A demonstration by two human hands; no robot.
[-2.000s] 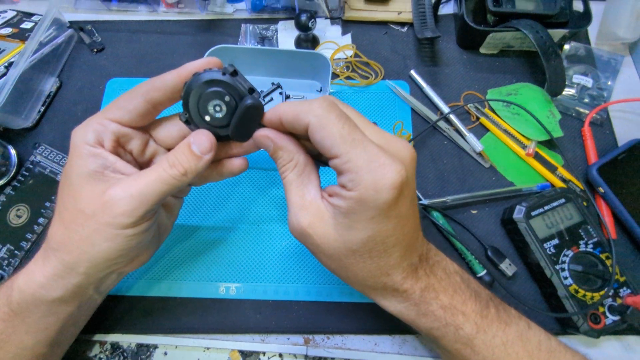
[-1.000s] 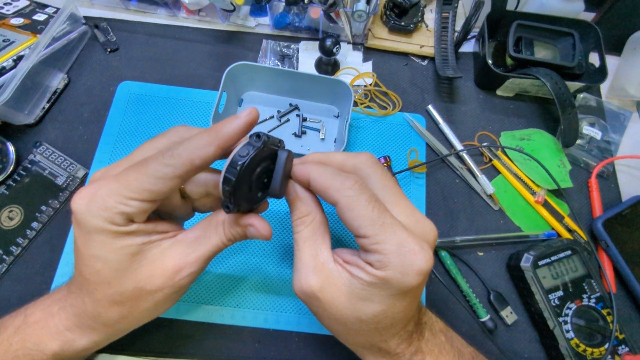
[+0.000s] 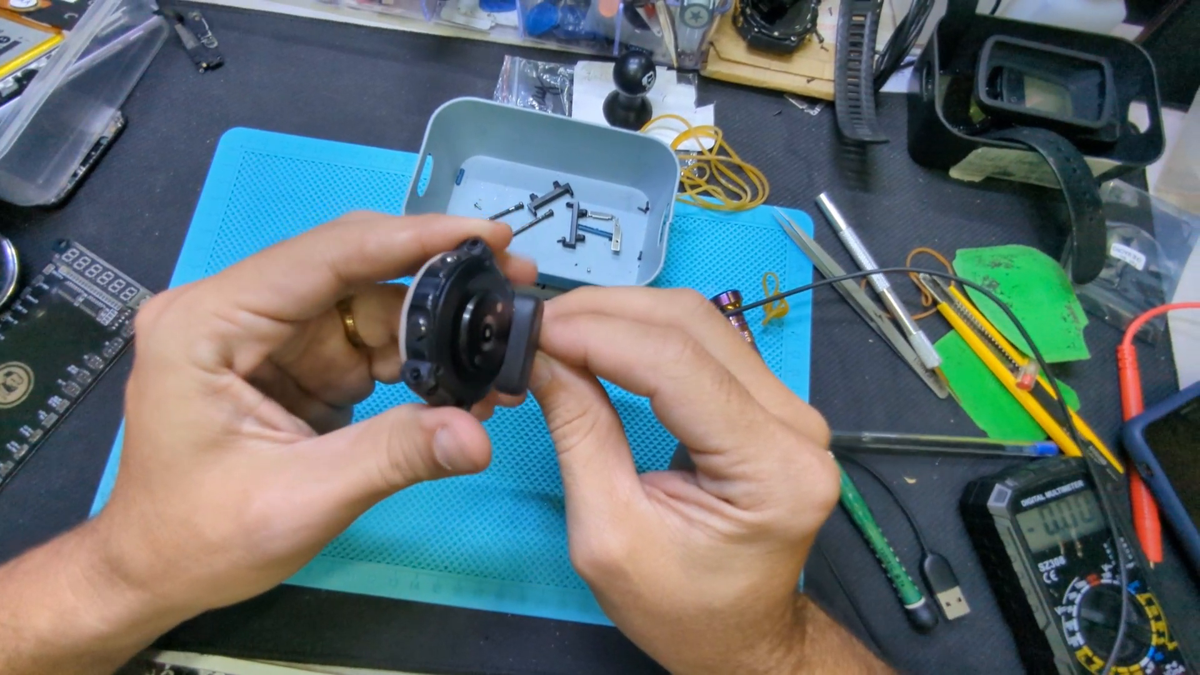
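A round black smartwatch case [image 3: 459,328], without a strap, is tilted nearly edge-on in my left hand [image 3: 272,403], its sensor back facing right. Thumb and fingers of that hand grip it by the rim. My right hand [image 3: 675,441] pinches a small dark block-shaped piece [image 3: 521,345] between thumb and fingertips, against or very close to the watch back; whether they touch I cannot tell. Behind the hands, a grey-blue plastic tray [image 3: 553,141] holds small screws and black metal pins [image 3: 550,197]. Under both lies a blue perforated silicone mat [image 3: 450,544].
Right of the mat lie tweezers [image 3: 858,300], a metal-handled tool [image 3: 877,277], yellow tweezers [image 3: 1012,375], a green-handled screwdriver [image 3: 881,539], a USB plug [image 3: 945,586] and a digital multimeter [image 3: 1069,562]. Rubber bands [image 3: 717,169] lie behind; a circuit board [image 3: 61,347] is at left.
The watch has turned from its back facing the camera to nearly edge-on. The right hand still holds the dark piece at its back. The tray's contents show more fully. The view has shifted somewhat.
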